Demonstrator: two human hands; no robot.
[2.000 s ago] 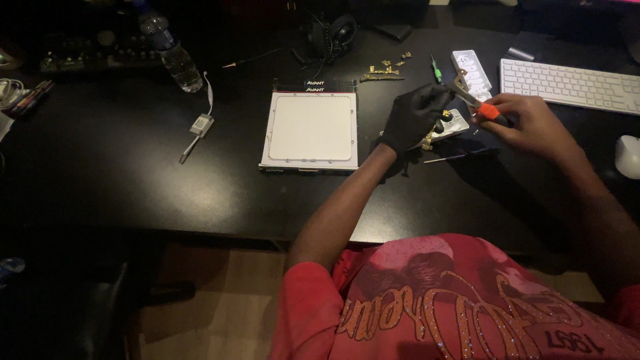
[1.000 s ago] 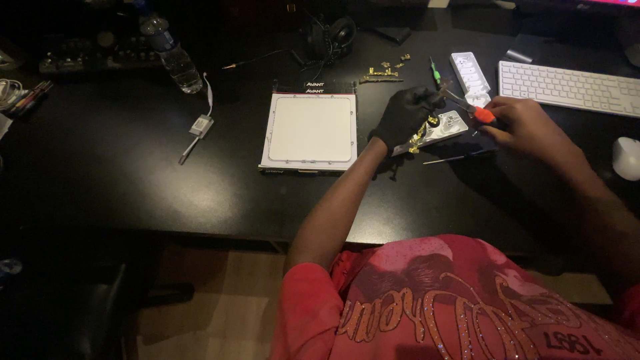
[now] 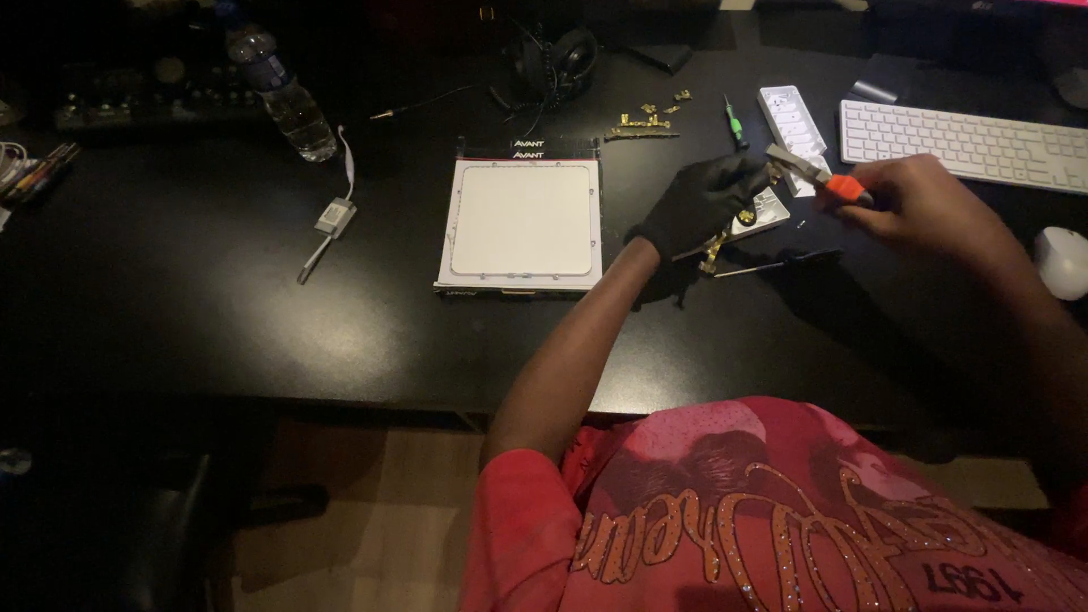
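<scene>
My left hand (image 3: 705, 200), in a black glove, grips a brass strip (image 3: 716, 251) with contacts that hangs below its fingers. My right hand (image 3: 909, 195) is bare and closed on pliers (image 3: 803, 166) with orange and black handles, their jaws at my left fingertips. Whether the jaws grip metal there cannot be told. Beneath and beside my left hand lies a white plastic housing half (image 3: 769, 212), partly hidden. Another white housing half (image 3: 795, 127), with compartments, lies behind the pliers. More brass strips (image 3: 642, 127) and small pieces lie further back. A thin screwdriver (image 3: 765, 268) lies nearer me.
A square white panel (image 3: 520, 221) rests on a box left of my hands. Further left are a driver unit (image 3: 336, 217) and a water bottle (image 3: 289, 102). A green screwdriver (image 3: 733, 123) and headphones (image 3: 557, 64) lie behind; a keyboard (image 3: 969, 140) and mouse (image 3: 1062, 262) are at right.
My hands stay close together, with small shifts of the pliers at my left fingers. The pliers' jaws now point more to the left than one second ago.
</scene>
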